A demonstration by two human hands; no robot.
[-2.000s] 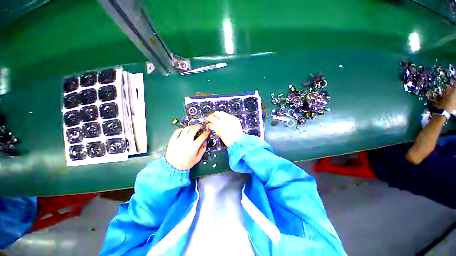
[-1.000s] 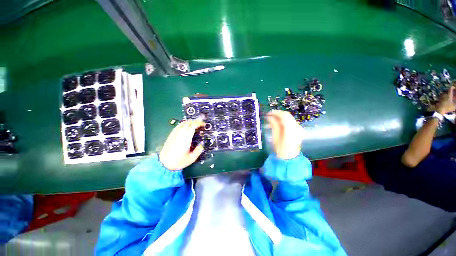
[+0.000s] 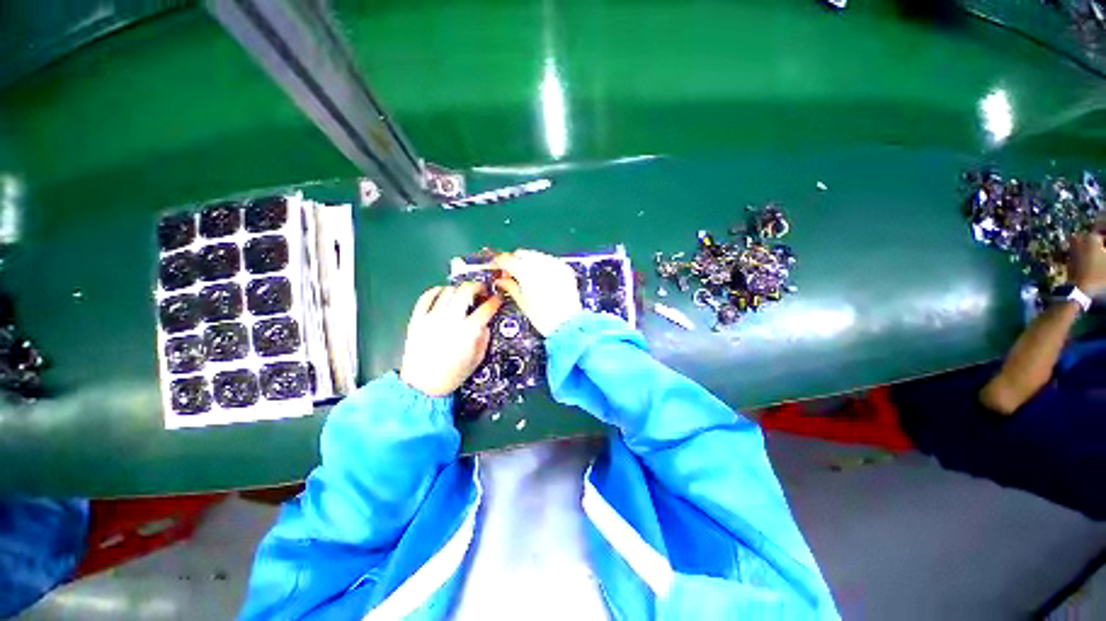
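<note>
The working tray [image 3: 633, 291] lies in front of me, with black square parts [image 3: 605, 284] in its cells. My left hand [image 3: 446, 340] is over the tray's left side, fingers bent. My right hand [image 3: 542, 289] is over its upper middle, fingertips meeting the left ones. Both seem to pinch a small part, too small to make out and mostly hidden by the fingers. Small ring parts [image 3: 495, 376] lie in a clump at the tray's lower left, below my hands. The hands hide much of the tray.
Stacked filled trays [image 3: 303, 328] stand at left. A loose parts pile [image 3: 740, 267] and a small pale stick [image 3: 673, 317] lie right of the tray. A metal post [image 3: 346, 115] rises behind, a thin silvery sliver [image 3: 503, 193] at its foot. A co-worker's arm [image 3: 1031, 352] reaches another pile at far right.
My right hand has moved left from beside the parts pile to meet my left hand over the tray. The pale stick is now uncovered. The whole view has shifted slightly.
</note>
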